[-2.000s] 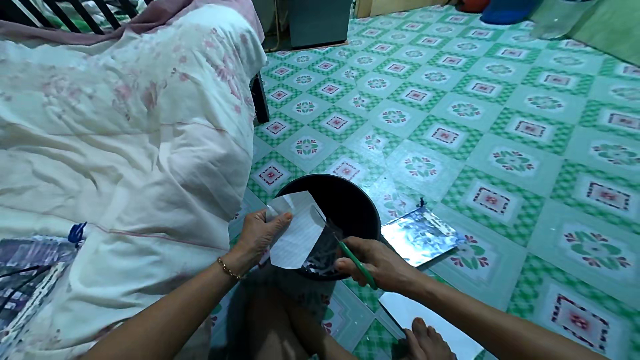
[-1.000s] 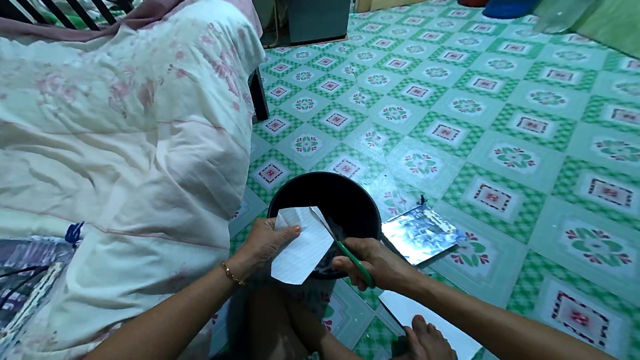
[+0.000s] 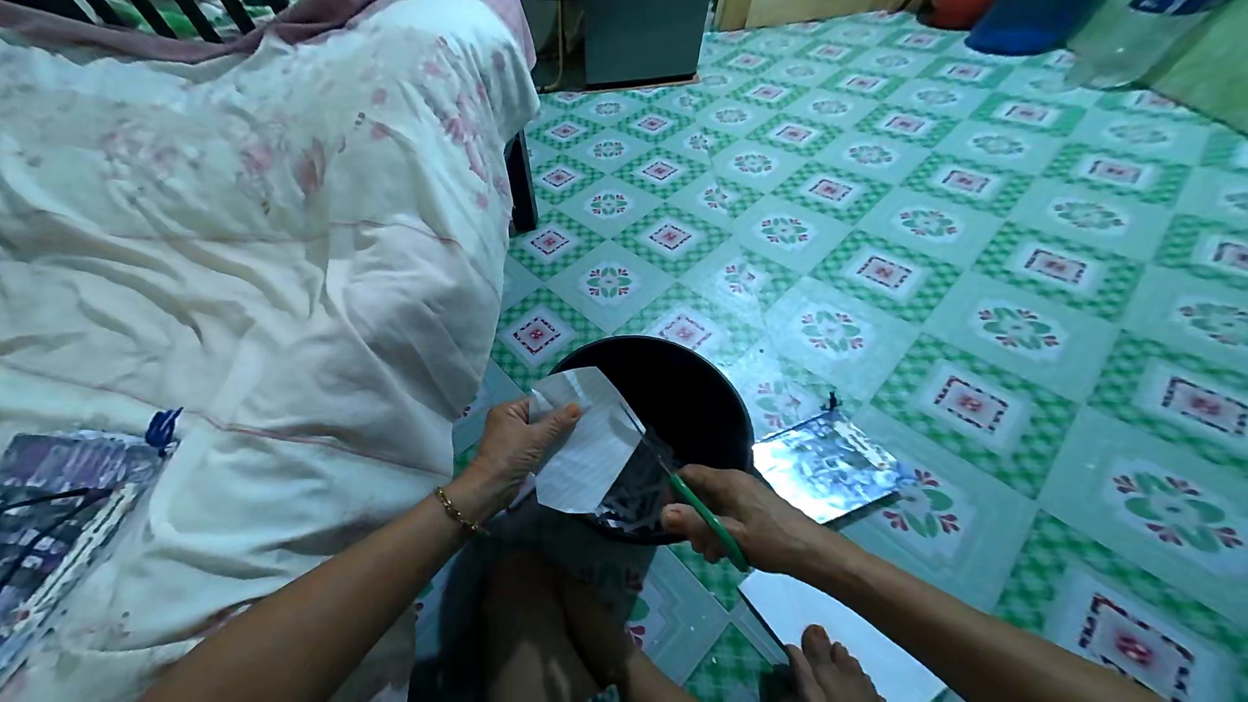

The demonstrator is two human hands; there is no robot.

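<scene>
A piece of white lined paper (image 3: 590,453) with angled corners is pinched at its left side by my left hand (image 3: 522,444), which has a gold-coloured bracelet at the wrist. Green-handled scissors (image 3: 704,512) are in my right hand (image 3: 736,517), their blades at the right edge of the paper. Both hands are over a black round bin (image 3: 697,390), where scraps show near the rim closest to me. How far apart the blades are cannot be told.
A shiny silvery packet (image 3: 829,463) lies on the patterned floor right of the bin. A white sheet (image 3: 848,639) is by my foot. At left, a bed with a floral cover (image 3: 341,263) holds another plastic packet (image 3: 68,526). A dark cabinet (image 3: 642,39) stands beyond.
The paper has shifted and turned in my left hand since one second ago, now sitting a little higher over the bin. The scissors remain in my right hand.
</scene>
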